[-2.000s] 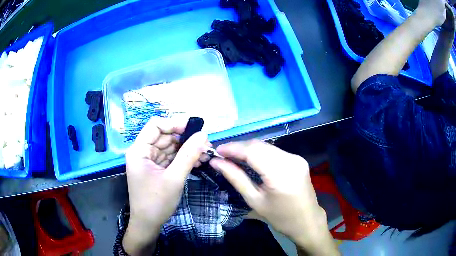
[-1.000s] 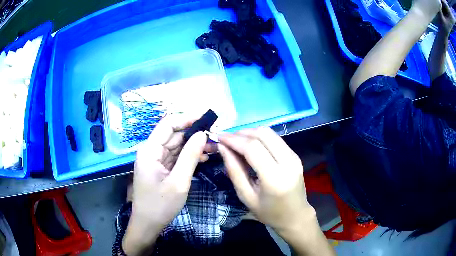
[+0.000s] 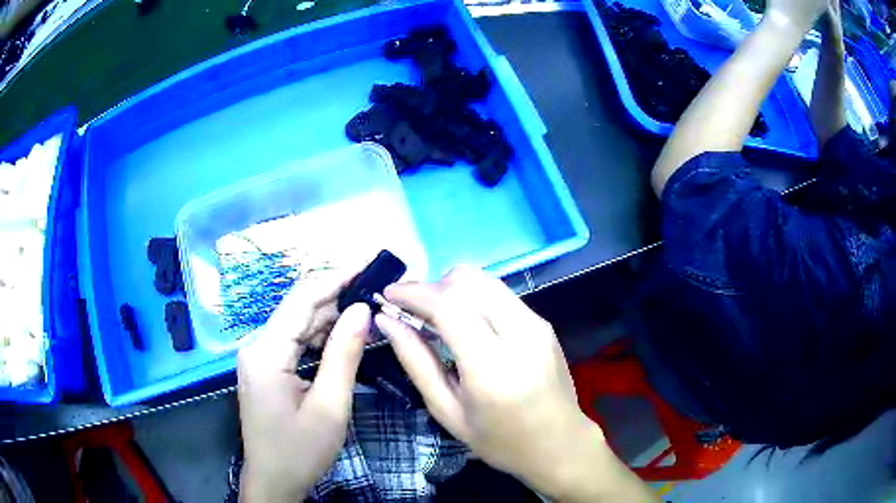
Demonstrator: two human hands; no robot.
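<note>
My left hand (image 3: 305, 378) holds a black plastic housing (image 3: 381, 274) between thumb and fingers, above the front edge of the blue parts tray (image 3: 491, 257). My right hand (image 3: 486, 363) pinches a thin white lead (image 3: 401, 312), its tip at the housing's near face; whether it is inside the hole is hidden by the fingertips. The clear parts box (image 3: 295, 187) in the tray holds a pile of white-and-blue leads (image 3: 253, 285). A heap of black housings (image 3: 432, 113) lies at the tray's right, and several black pieces (image 3: 177, 324) lie at its left.
A blue tray of white parts (image 3: 22, 265) stands at the left. At the right, a person in dark clothing (image 3: 756, 285) reaches over another blue tray (image 3: 658, 74). A green belt (image 3: 187, 49) runs beyond the tray. Red stools (image 3: 629, 403) stand below.
The view has shifted, so the trays sit lower and further left. The housing is still in my left hand, its angle slightly changed. The right fingers have brought the lead against its near face.
</note>
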